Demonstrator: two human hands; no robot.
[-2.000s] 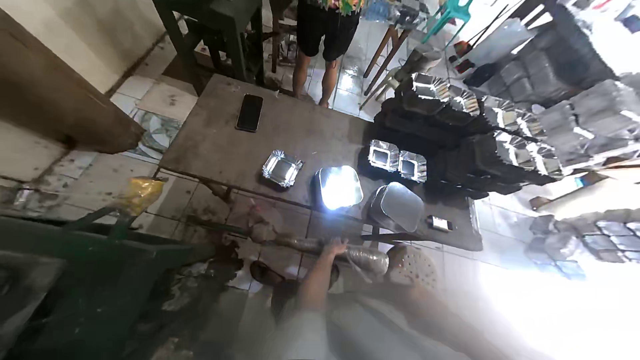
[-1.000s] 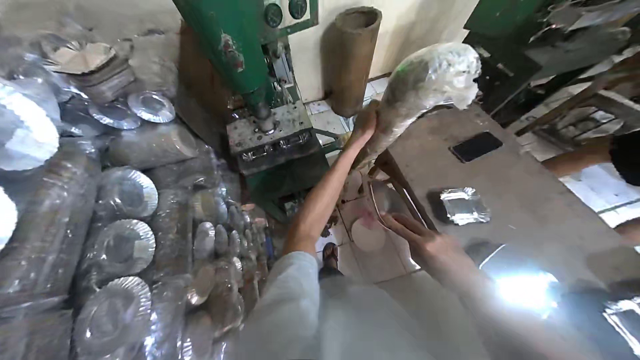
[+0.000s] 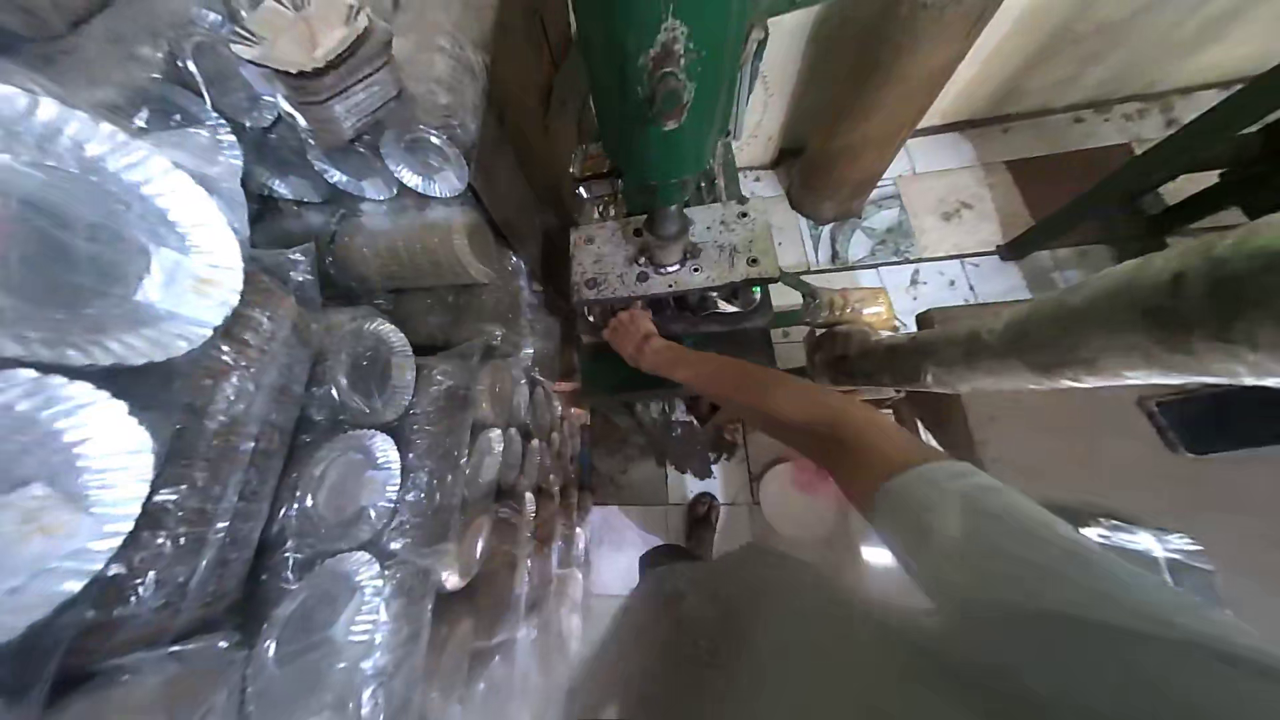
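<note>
My right hand (image 3: 632, 338) reaches to the front left edge of the press's metal plate (image 3: 668, 255), with its fingers curled; whether it holds something there cannot be told. Above the plate stands the green press column (image 3: 665, 95), joined to it by a short steel shaft. Shiny foil shows just under the plate (image 3: 725, 300). My left hand is out of view. A long plastic-wrapped bundle (image 3: 1080, 310) crosses the right side above the table; what supports it is not visible. A yellowish wrapped handle (image 3: 855, 307) sticks out right of the press.
Plastic-wrapped stacks of foil plates (image 3: 365, 370) fill the left side, with large foil plates (image 3: 110, 230) at the far left. A thick brown cylinder (image 3: 870, 110) stands behind the press. A table (image 3: 1050, 440) with a phone (image 3: 1210, 418) and a foil tray (image 3: 1145, 545) is at right.
One second ago my left hand gripped the wrapped bundle upright; now that hand is out of view and the bundle lies across the right side. My right hand has moved to the press. The view has turned left.
</note>
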